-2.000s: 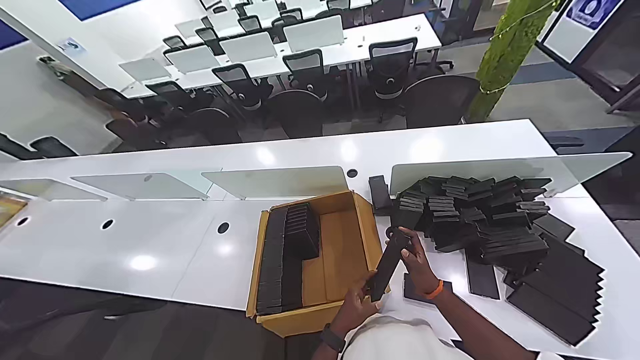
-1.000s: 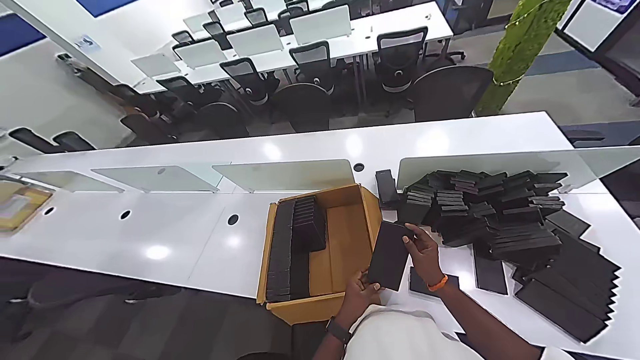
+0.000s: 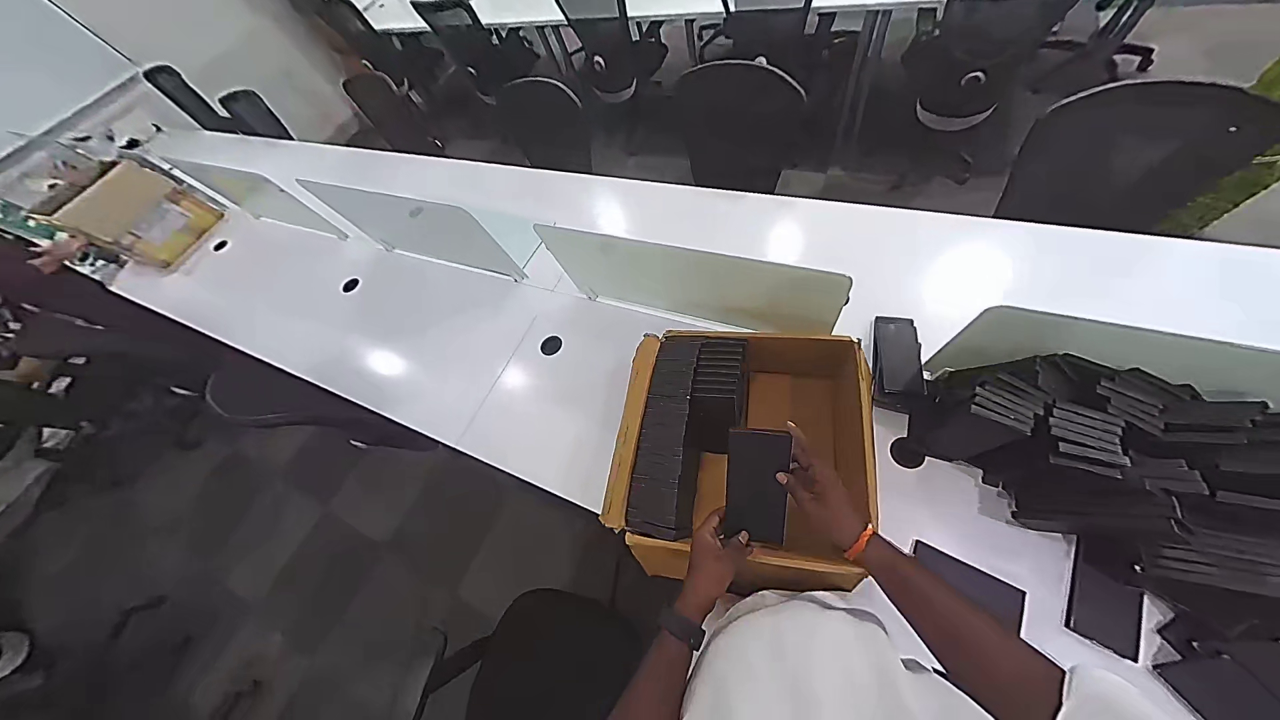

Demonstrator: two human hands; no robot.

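Between my two hands is a flat black rectangular box (image 3: 758,487), tilted over the open cardboard carton (image 3: 868,450). My left hand (image 3: 716,560) grips its lower left corner, and my right hand (image 3: 822,492) holds its right edge. Inside the carton, rows of similar black boxes (image 3: 660,440) stand packed along the left side, with a shorter row (image 3: 720,375) beside them at the back. Bare cardboard shows in the right part of the carton. To the right, a large heap of black boxes (image 3: 1090,440) lies on the white desk.
Frosted desk dividers (image 3: 700,275) run behind the carton. A small black stack (image 3: 897,360) stands at its back right corner. Loose flat black pieces (image 3: 970,580) lie near my right forearm. A second carton (image 3: 140,215) and a person's hand (image 3: 58,254) are at the far left. A black chair (image 3: 555,660) is below.
My hands and the black box have moved left, from beside the carton to over it. The box showed its narrow side two seconds ago and now shows a broad face. The view has swung left.
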